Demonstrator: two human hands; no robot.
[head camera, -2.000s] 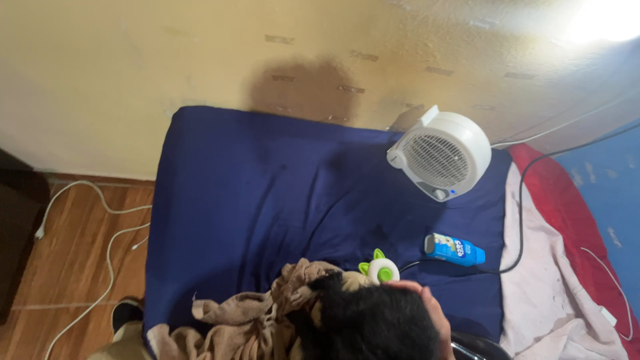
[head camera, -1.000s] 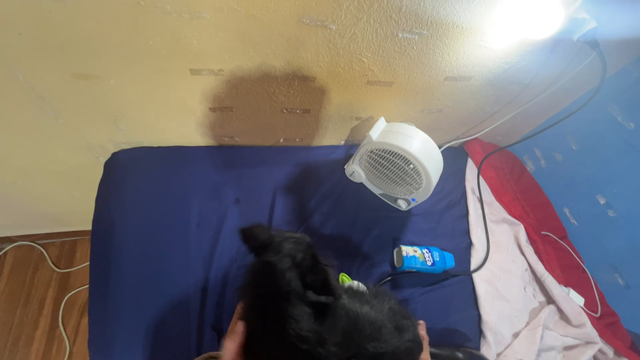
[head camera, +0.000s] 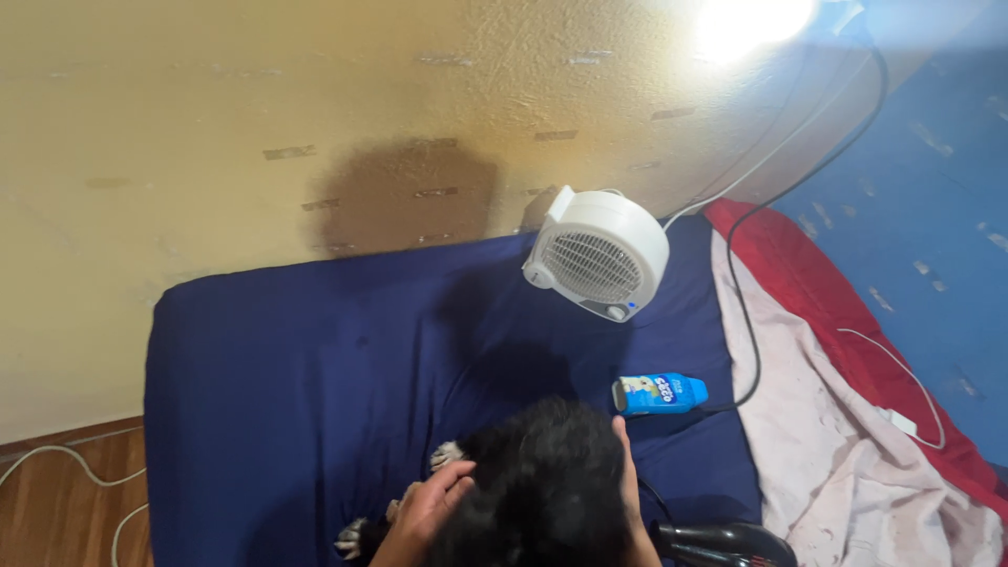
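A black-furred dog (head camera: 543, 480) with pale paws is at the lower middle, on a bed with a dark blue sheet (head camera: 260, 378). My left hand (head camera: 431, 502) lies against its left side near the paws, fingers partly bent. Along its right side rests my right hand (head camera: 632, 488), mostly hidden by the fur. Right of that hand lies a black hair dryer (head camera: 720, 543), cut off by the lower edge. A blue bottle (head camera: 660, 394) lies on its side just beyond the dog. Behind it stands a white fan heater (head camera: 602, 256) with a small blue light lit.
A pale pink blanket (head camera: 811, 409) and a red cloth (head camera: 803, 276) cover the right end. A black cable (head camera: 756, 331) runs over them toward the wall. A white cord with a white plug or adapter (head camera: 899, 423) lies there. Another white cord (head camera: 79, 457) crosses the wooden floor at left.
The dog has turned or been shifted, and its pale paws now show. Two seconds ago a beige cloth lay around it and a green-and-white object was beside it; neither shows now.
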